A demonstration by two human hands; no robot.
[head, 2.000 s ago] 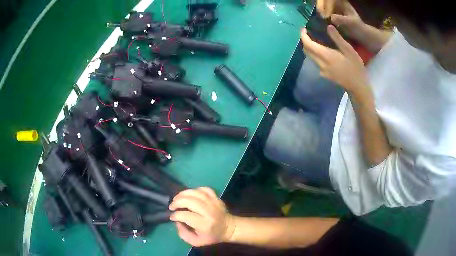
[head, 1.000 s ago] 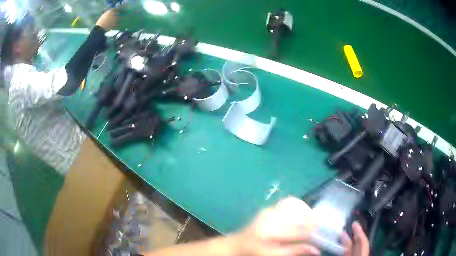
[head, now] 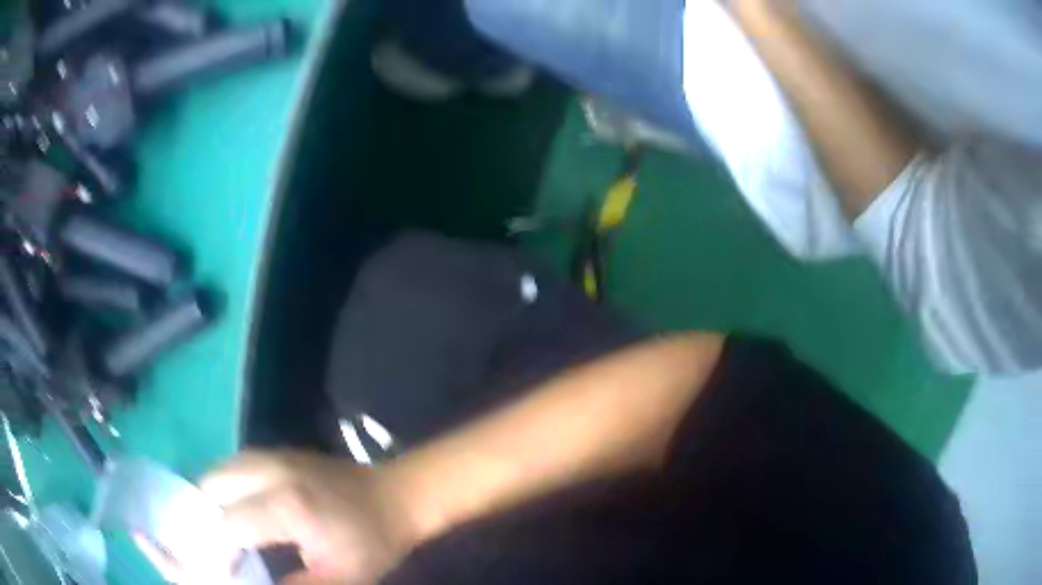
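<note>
My right hand (head: 303,514) is at the lower left, blurred, with its fingers closed on a translucent curved clear band (head: 135,494) over the bench edge. The band's far end reaches left; its near part is overexposed and partly hidden by my fingers. My left hand is not in view. Unfinished black units (head: 114,246) with tube handles, red wires and small white connectors lie heaped just beyond the band, at the left.
The green bench (head: 217,217) has a curved edge running down the left part. Another pale strip (head: 71,546) shows at the lower left corner. A seated person in a white top (head: 960,263) and jeans is at the upper right. My dark-clothed lap is below the bench edge.
The view has swung right from the loose bands and box to the bench edge and my lap. My right hand still has the clear band; the other hand has left the picture.
</note>
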